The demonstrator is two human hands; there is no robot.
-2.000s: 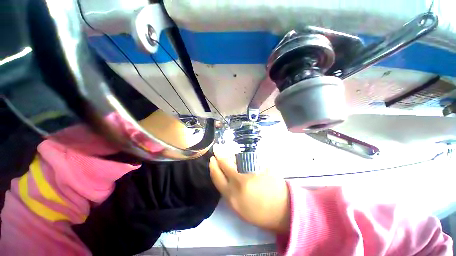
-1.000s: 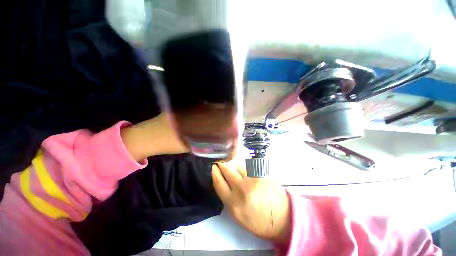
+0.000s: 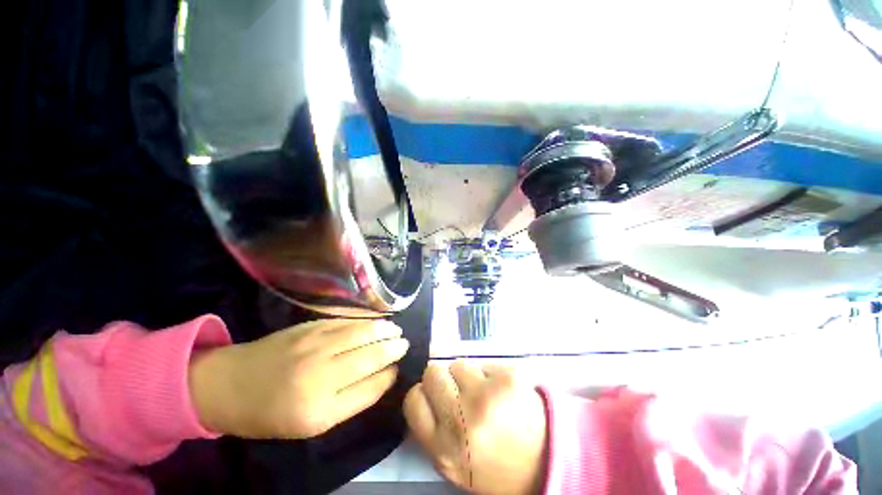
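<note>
The black garment (image 3: 97, 222) is a large soft heap left of the white sewing machine head (image 3: 464, 68). A black fabric edge (image 3: 416, 319) runs from under the shiny curved take-up lever guard (image 3: 261, 164) toward the front. My left hand (image 3: 314, 377) lies on the black fabric with its fingers together, gripping or pressing it below the guard. My right hand (image 3: 479, 421) is at the right edge of the fabric, fingers curled, thumb and fingertips touching the edge. The presser foot and needle area is partly hidden by the guard.
The ribbed tension dial (image 3: 475, 321) and the larger grey knob (image 3: 577, 239) stick out from the head. Thread snips (image 3: 665, 294) lie right of them on the white table (image 3: 764, 280). A dark thread (image 3: 629, 353) crosses the table. A metal lever (image 3: 701, 155) angles to the upper right.
My left hand has come from behind the guard toward the front, onto the fabric. My right hand has moved slightly down, away from the needle area. The guard and head have shifted in view.
</note>
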